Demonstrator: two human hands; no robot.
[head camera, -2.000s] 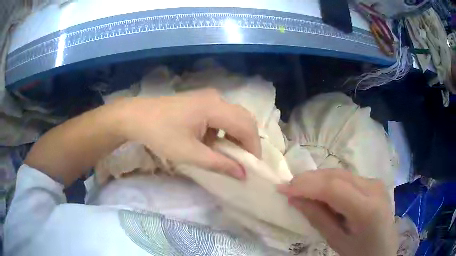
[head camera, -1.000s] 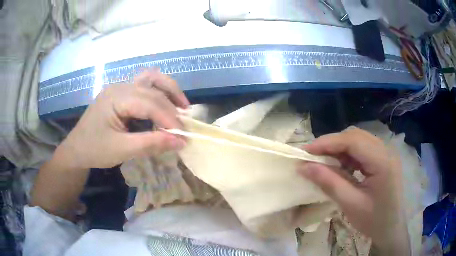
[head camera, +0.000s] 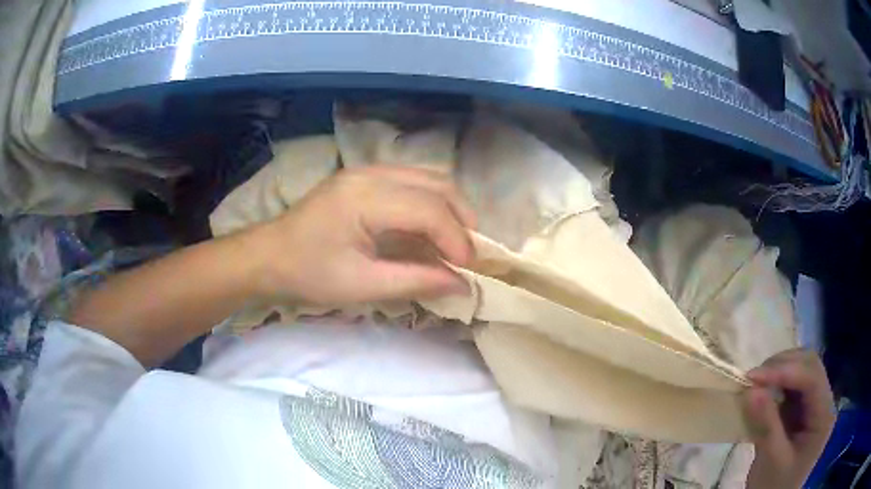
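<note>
A cream garment piece (head camera: 611, 377) lies over my lap, with its two fabric edges stretched between my hands. My left hand (head camera: 382, 239) pinches the edges at the left end, near a seam. My right hand (head camera: 793, 406) pinches the edges together at the far right end. Between the hands the two layers gape slightly apart. More gathered cream fabric (head camera: 525, 177) bunches behind my hands, below the table edge. The fingertips of my right hand are partly hidden by its own fingers.
The ruler-marked table edge (head camera: 382, 53) curves across the top. Cream fabric (head camera: 48, 143) hangs at the left. A dark pad (head camera: 761, 69), orange-handled scissors (head camera: 823, 119) and loose thread ends (head camera: 812, 197) are at the upper right. A puffed cream piece (head camera: 721, 272) lies right.
My hands have moved farther apart, my right hand outward to the right and lower. The fabric edge between them is longer and the layers are spread. The view has shifted down towards the lap.
</note>
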